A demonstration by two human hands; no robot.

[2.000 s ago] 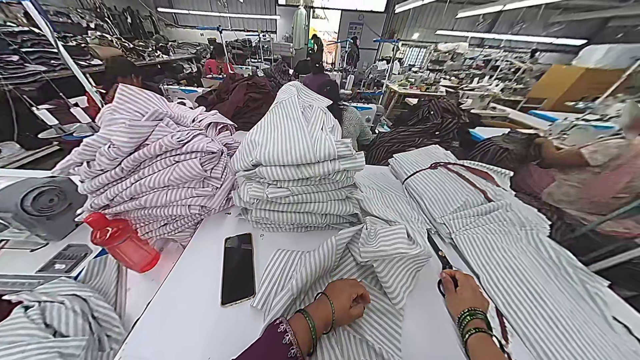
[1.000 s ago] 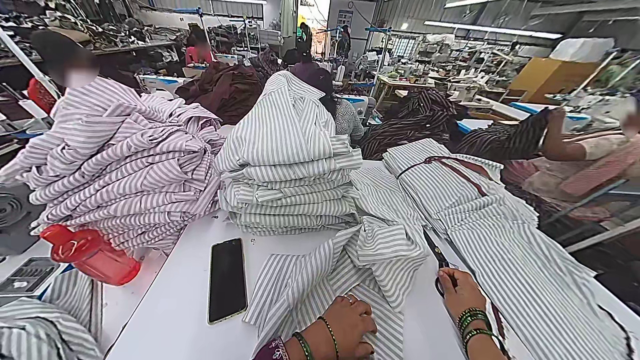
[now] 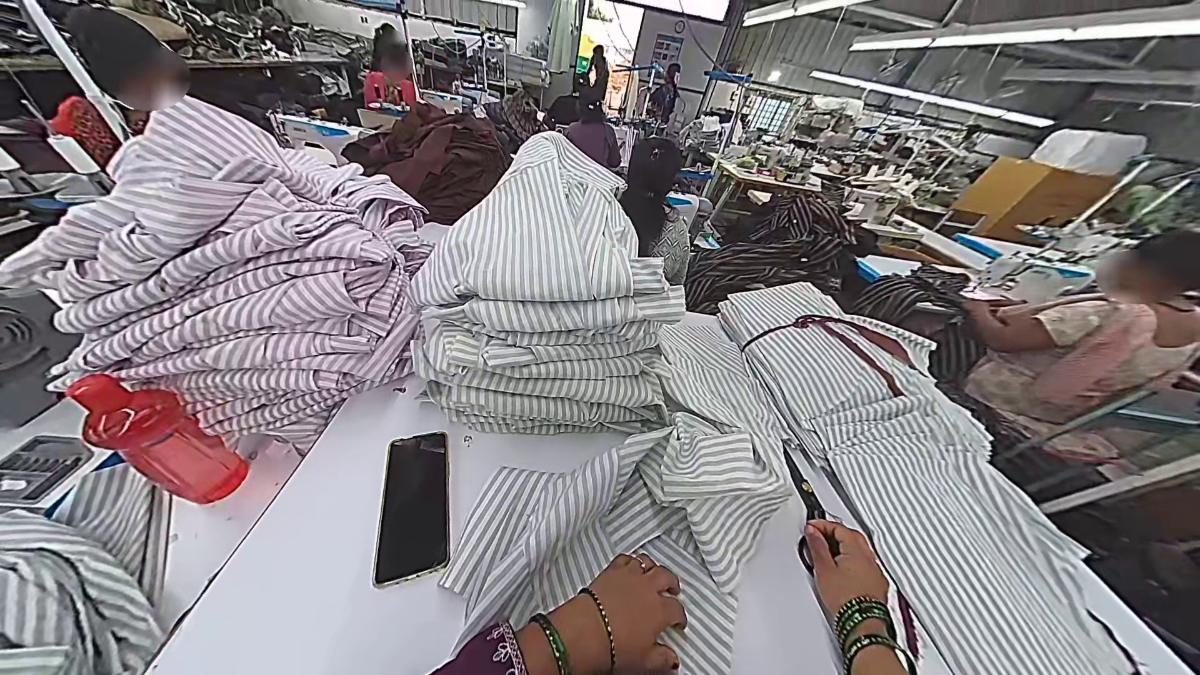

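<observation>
My left hand point(image 3: 630, 609) rests with bent fingers on a loose grey-and-white striped fabric piece point(image 3: 562, 516) on the white table point(image 3: 300, 553). My right hand point(image 3: 842, 562) holds the black handles of a pair of scissors point(image 3: 804, 492), whose blades point away from me. Right of the scissors lies a long stack of striped fabric pieces point(image 3: 937, 506), its far part tied with a dark red fabric strip point(image 3: 867, 352). Beyond my left hand stands a tall pile of folded grey-striped fabric point(image 3: 548, 328).
A smartphone point(image 3: 413, 511) lies left of the loose fabric. A red plastic bottle point(image 3: 169, 445) lies tilted by the pink-striped pile point(image 3: 244, 281). More striped cloth point(image 3: 66, 600) is at the lower left. Co-workers sit beyond and at the right, one near dark striped cloth point(image 3: 787, 244).
My left hand has moved a little nearer to me over the loose fabric. My right hand stays on the scissors. The view has turned slightly.
</observation>
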